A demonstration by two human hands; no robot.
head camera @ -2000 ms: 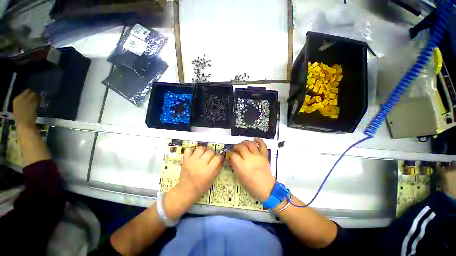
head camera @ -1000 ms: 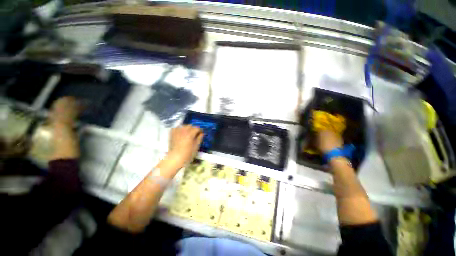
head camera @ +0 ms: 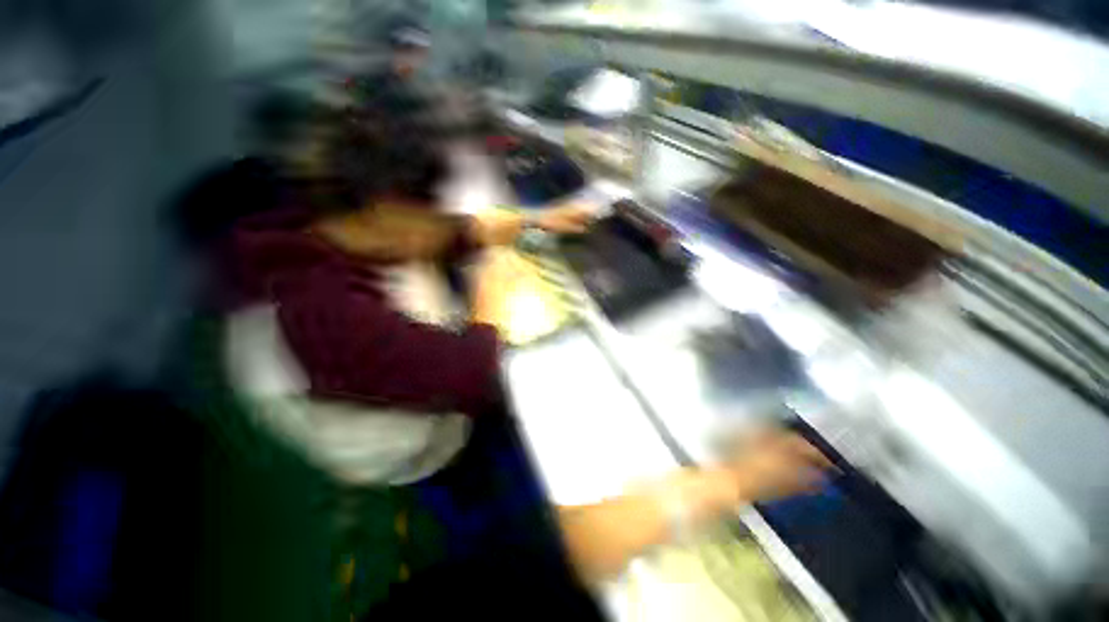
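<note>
The view is badly blurred and turned to the left. My left hand reaches over the near end of the black parts tray, at a spot with a faint blue patch. Whether its fingers hold anything cannot be told. A pale whitish band shows at the left wrist. The cream-yellow circuit board panel lies below my left forearm, cut off by the bottom edge. My right hand is not in view.
A neighbouring worker in a dark red top sits at the left, arms over another yellowish board. A black bin stands beyond. Dark packets and a brown box lie on the bench.
The view has swung sharply left, bringing the neighbouring worker into the middle. My right hand and the yellow parts bin have left the picture. My left hand remains at the tray's blue end.
</note>
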